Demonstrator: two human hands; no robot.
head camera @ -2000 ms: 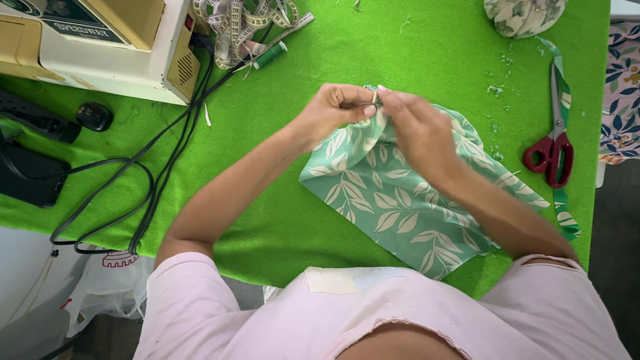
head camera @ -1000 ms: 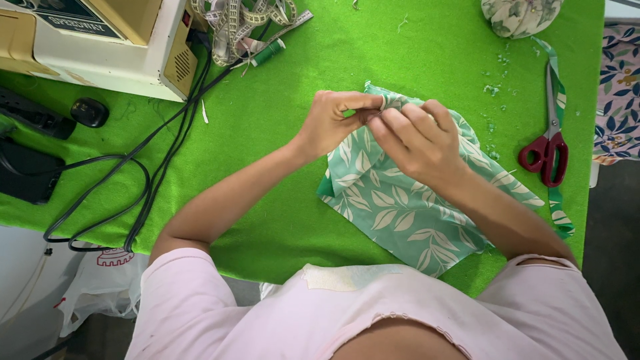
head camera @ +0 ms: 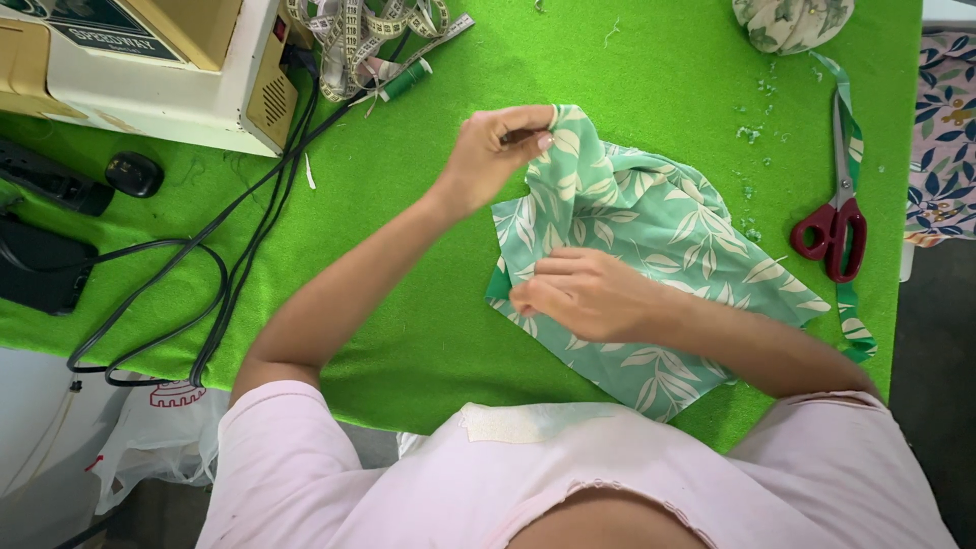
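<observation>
Green fabric with cream leaves [head camera: 663,229] lies partly bunched on the green cloth-covered table [head camera: 404,305]. My left hand [head camera: 499,152] pinches its top left edge between thumb and fingers and lifts it a little. My right hand [head camera: 579,293] is curled above the middle of the fabric, fingers toward its left edge; whether it grips a thread, a needle or nothing does not show. Scissors with dark red handles [head camera: 842,206] lie at the right, over a narrow strip of similar fabric [head camera: 858,328].
A sewing machine [head camera: 168,91] stands at the top left, its black cables [head camera: 229,217] trailing over the table. Near it lie a tape measure [head camera: 351,38] and a green thread spool [head camera: 408,78]. A fabric pincushion [head camera: 793,19] sits top right, above thread scraps [head camera: 751,135].
My right hand has come away from my left hand, down toward me over the fabric. My left hand still pinches the fabric's edge, which now hangs more open beneath it.
</observation>
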